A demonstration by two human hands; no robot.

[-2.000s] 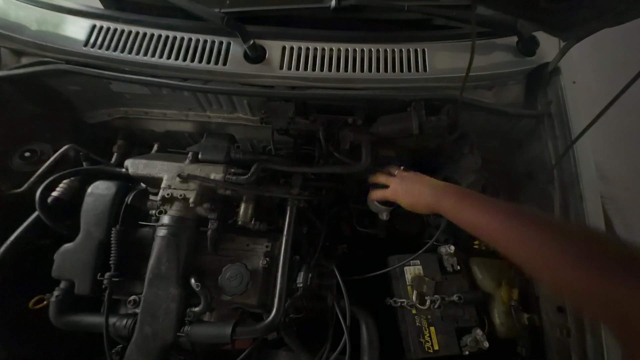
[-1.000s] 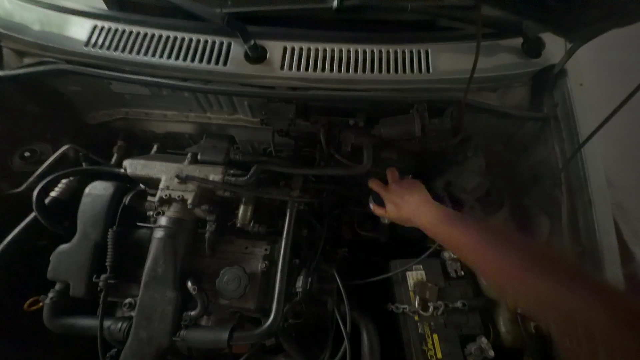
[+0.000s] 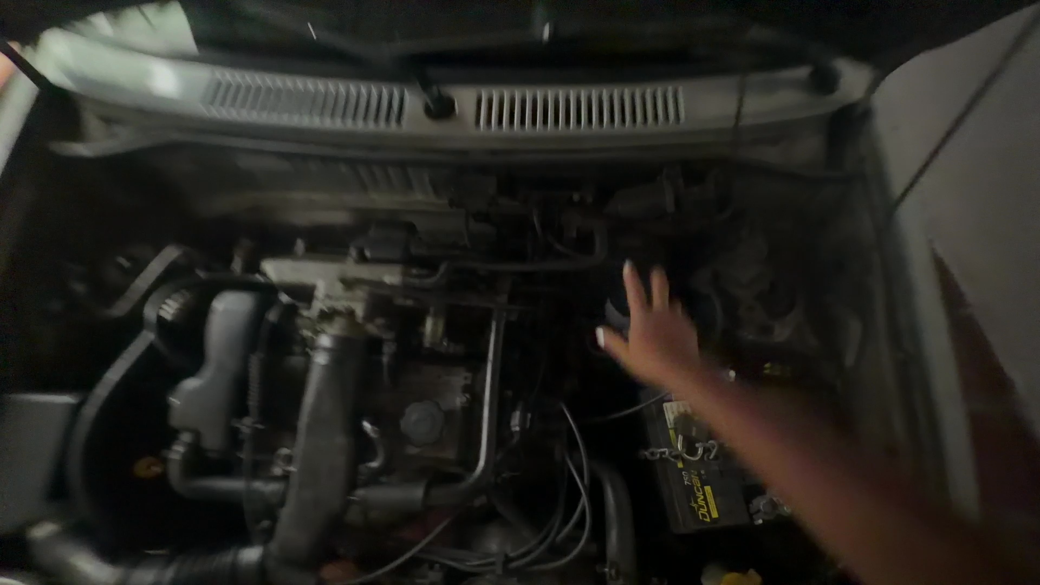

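Observation:
In the head view my right hand (image 3: 656, 329) reaches in from the lower right with its fingers spread, holding nothing visible. A dark rounded part (image 3: 619, 313) lies just behind its fingers; blur and shadow hide what it is and whether I touch it. Below my forearm stands a Duncan car battery (image 3: 707, 508) with a metal chain (image 3: 662, 453) across its top. Left of the hand is the engine, with its oil filler cap (image 3: 422, 422), a wide black air duct (image 3: 321, 439) and a metal pipe (image 3: 490, 390). My left hand is out of view.
The slotted cowl panel (image 3: 455, 142) spans the back under the windshield, with a wiper pivot (image 3: 439, 106). The fender (image 3: 918, 325) edges the bay at right. Thin cables (image 3: 581, 487) loop between engine and battery. A corrugated hose (image 3: 195, 565) runs at the lower left.
My right hand was curled at the dark rounded part; now its fingers are spread apart. The view has shifted and shows more of the bay's left side.

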